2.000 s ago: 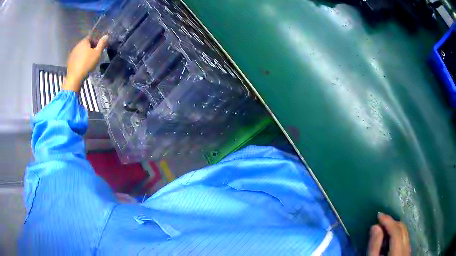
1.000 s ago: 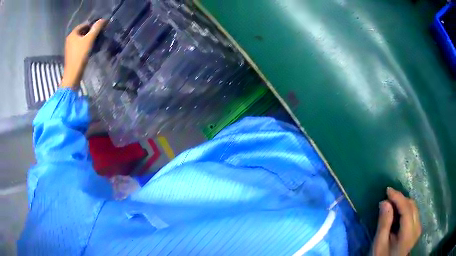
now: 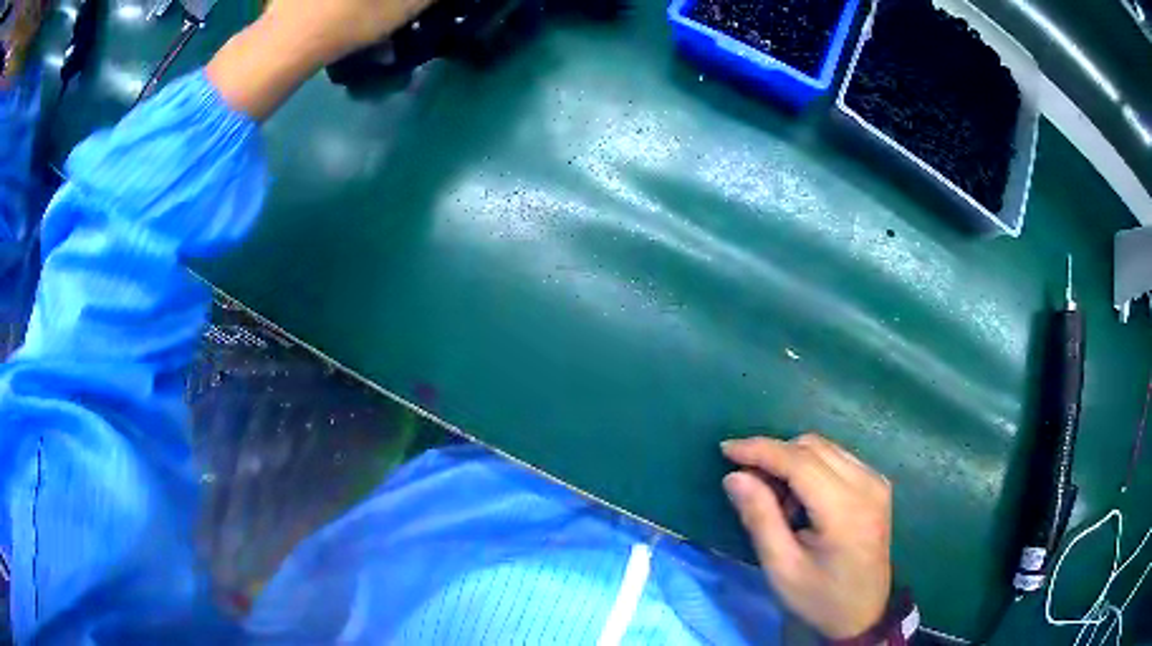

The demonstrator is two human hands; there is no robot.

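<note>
My left hand [image 3: 335,28] is at the top left, cut off by the picture's top edge, beside a pile of loose black modules [image 3: 442,44]. Its fingertips are mostly out of view, so its hold cannot be told. My right hand [image 3: 821,524] rests low over the green mat [image 3: 606,379] near the bench's front edge, fingers curled, with nothing visible in it. The electric screwdriver [image 3: 1056,429] lies on the mat to its right, bit pointing away from me.
A blue bin [image 3: 790,83] with fine dark pieces and a white bin [image 3: 941,183] heaped with small black parts stand at the back. White cable [image 3: 1093,581] loops at the lower right. A clear plastic bag [image 3: 291,442] is below the bench edge. Another blue sleeve shows far left.
The view has swung towards the bench, bringing in the bins and screwdriver. My left hand has moved from the plastic bag to over the bench by the black modules. My right hand stays over the mat.
</note>
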